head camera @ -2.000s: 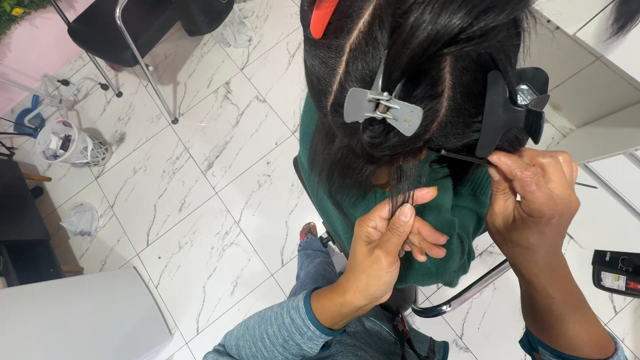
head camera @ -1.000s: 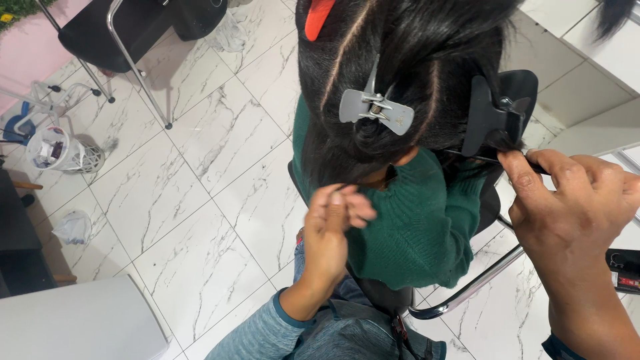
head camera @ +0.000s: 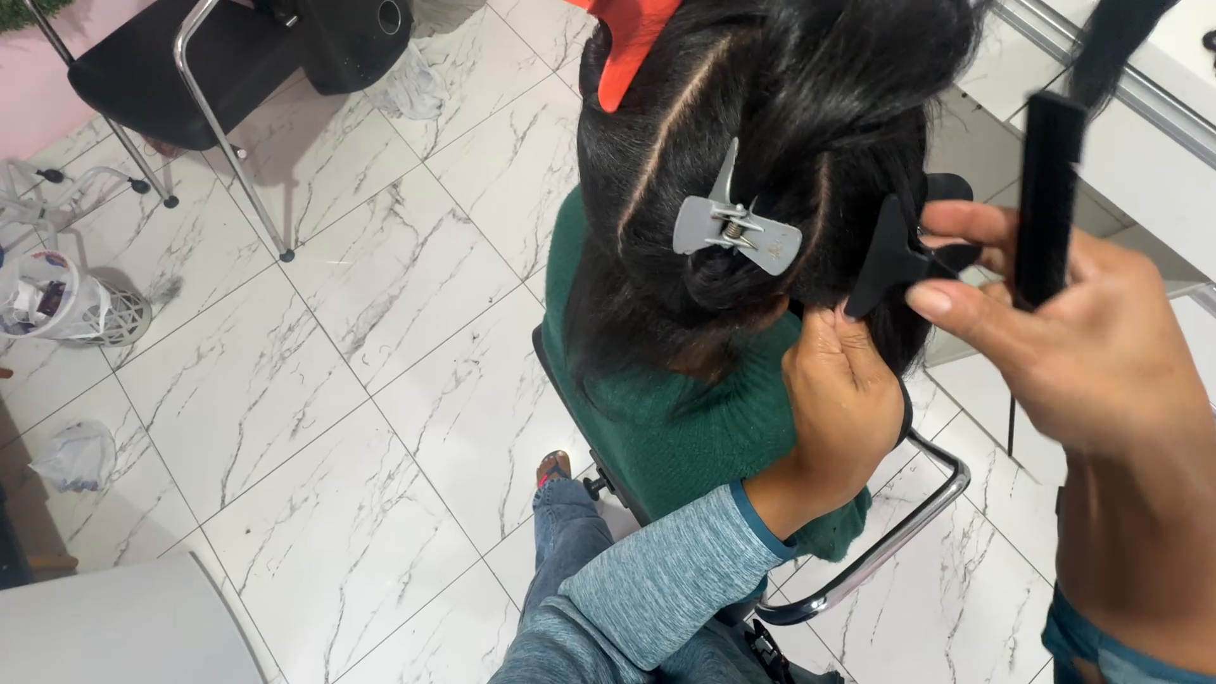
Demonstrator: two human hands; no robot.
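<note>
The dark hair [head camera: 769,104] of a seated person in a green sweater [head camera: 703,427] is parted into sections. A grey hair clip [head camera: 736,233] sits in the middle section, and a red one [head camera: 632,47] higher up on the left. My left hand [head camera: 841,408] pinches hair low on the right side, its fingertips beside a black butterfly clip [head camera: 883,256]. With thumb and fingers my right hand [head camera: 1073,313] grips that black clip at the hair; a black comb [head camera: 1050,195] is also held in this hand, pointing up. Whether the clip's jaws are spread is hidden.
The chair's chrome armrest [head camera: 883,551] curves below the sweater. A white counter [head camera: 1130,123] stands at the upper right. On the left are a black chair [head camera: 171,71], a white waste basket [head camera: 43,294], a crumpled plastic bag [head camera: 76,456] and a light grey surface [head camera: 123,627].
My left hand has moved right from the hair's lower edge to beside the black clip. My right hand has taken hold of that clip, and the comb now points up.
</note>
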